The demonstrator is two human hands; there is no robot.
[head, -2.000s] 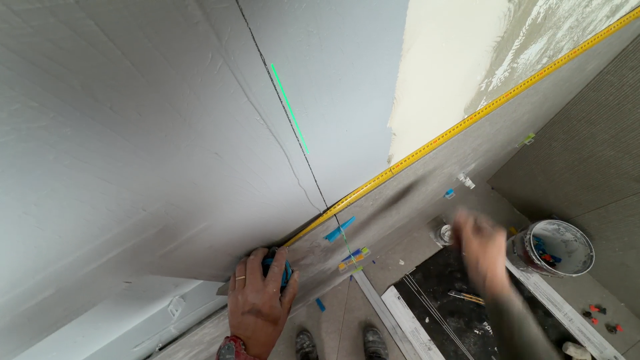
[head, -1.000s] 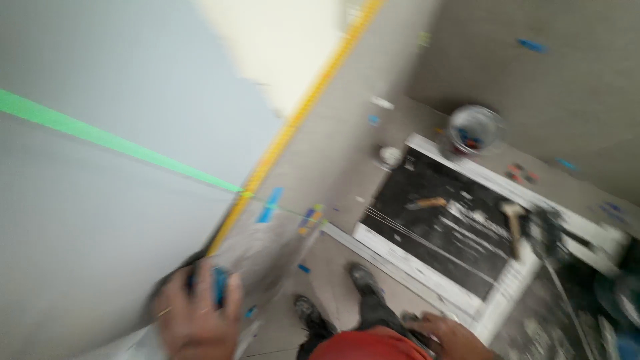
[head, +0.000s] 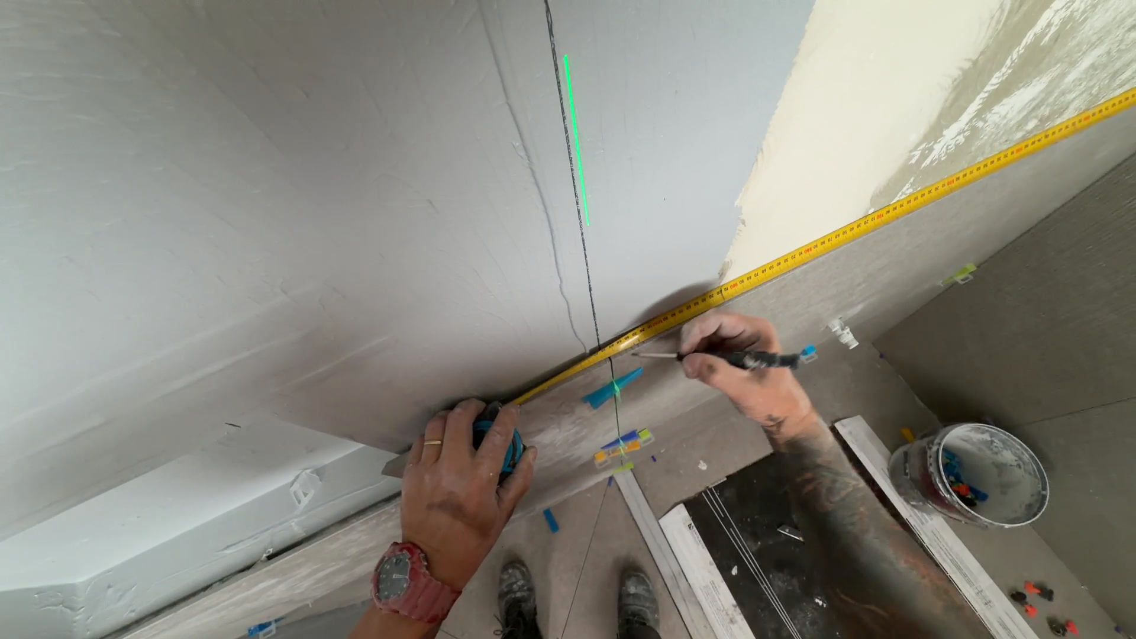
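Observation:
My left hand (head: 461, 475) grips the blue and black case (head: 501, 441) of a tape measure against the wall. The yellow tape blade (head: 816, 247) runs from it to the upper right, along the top edge of the grey wall tile. Between the fingers of my right hand (head: 741, 364) is a dark marking pencil (head: 754, 358), its thin tip pointing left just below the blade. A black line (head: 575, 195) runs down the grey wall to the blade, left of the pencil tip. Beside it shows a green laser line (head: 577, 142).
Blue wedges (head: 612, 388) and tile-leveling clips (head: 623, 446) sit at the tile joint below. On the floor are a bucket (head: 985, 475) with spacers in it, a black board (head: 754, 541) with white strips, and loose clips (head: 1034, 603) at the lower right.
My right hand has come up from low beside my body to the tape blade and now shows the pencil. My left hand stays on the tape case. The view has swung away and back.

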